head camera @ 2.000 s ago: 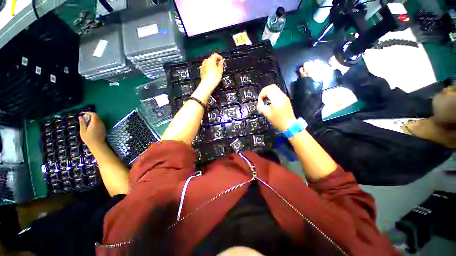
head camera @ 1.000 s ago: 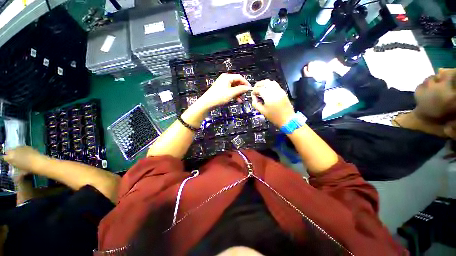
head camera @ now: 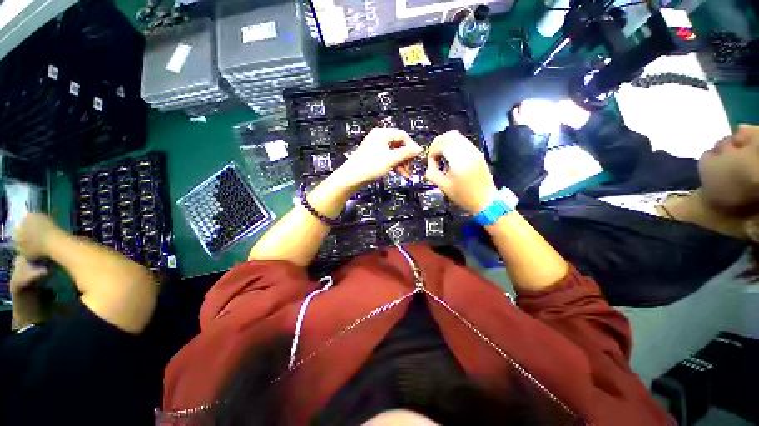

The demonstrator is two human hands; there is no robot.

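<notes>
A black component tray (head camera: 333, 241) with rows of pockets holding small modules lies in front of me. My left hand (head camera: 383, 156) is over its middle, thumb and fingertips pinched together. My right hand (head camera: 456, 169) is beside it, fingers bent, with something dark within the curled fingers. The fingertips of both hands meet around a tiny piece (head camera: 425, 153), too small to make out clearly, held above the tray.
Grey lidded trays (head camera: 260, 56), a fine-pitch tray (head camera: 225, 209) and a clear box (head camera: 265, 155) lie left. Behind are a monitor and bottle (head camera: 472, 35). Another black tray (head camera: 123, 204) and a neighbour's arms are far left. Right are a bright-lit microscope (head camera: 612, 62) and another person.
My left hand has come down from the tray's back and met my right hand over the middle. The left neighbour's hand has moved away from the other black tray.
</notes>
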